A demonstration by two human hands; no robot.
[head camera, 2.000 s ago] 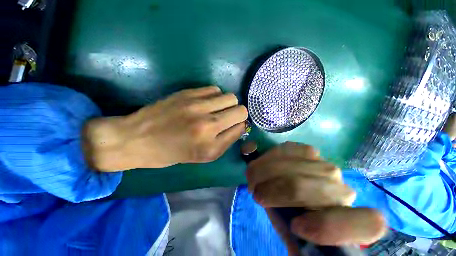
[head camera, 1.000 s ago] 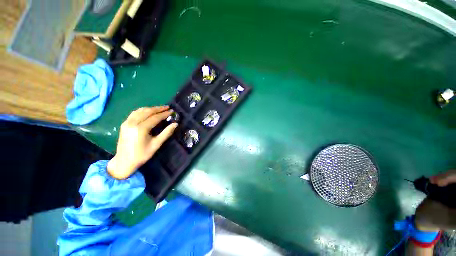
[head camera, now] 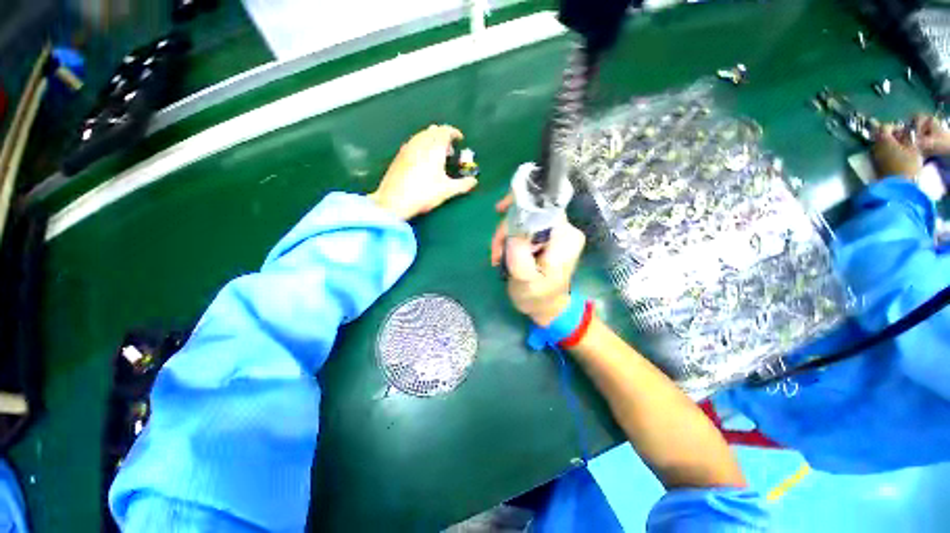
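Note:
A small module with a white and yellow part stands at the far side of the green mat. My left hand is at it, fingers and thumb curved around its left side; whether they touch it cannot be told. My right hand is closed around the electric screwdriver, right of the left hand; the tool's tip is hidden. The round screw plate lies on the mat below my left hand. The black compartment tray is partly hidden by my left sleeve.
Clear blister trays are stacked to the right of my right hand. A thick dark coiled lead hangs above the screwdriver. Another person's hands are at the right edge. A white-edged strip runs along the far side. Another black tray lies beyond it.
The view has swung to the right. My left hand has left the black compartment tray and is at the module across the mat. My right hand, with the screwdriver, is now fully in view.

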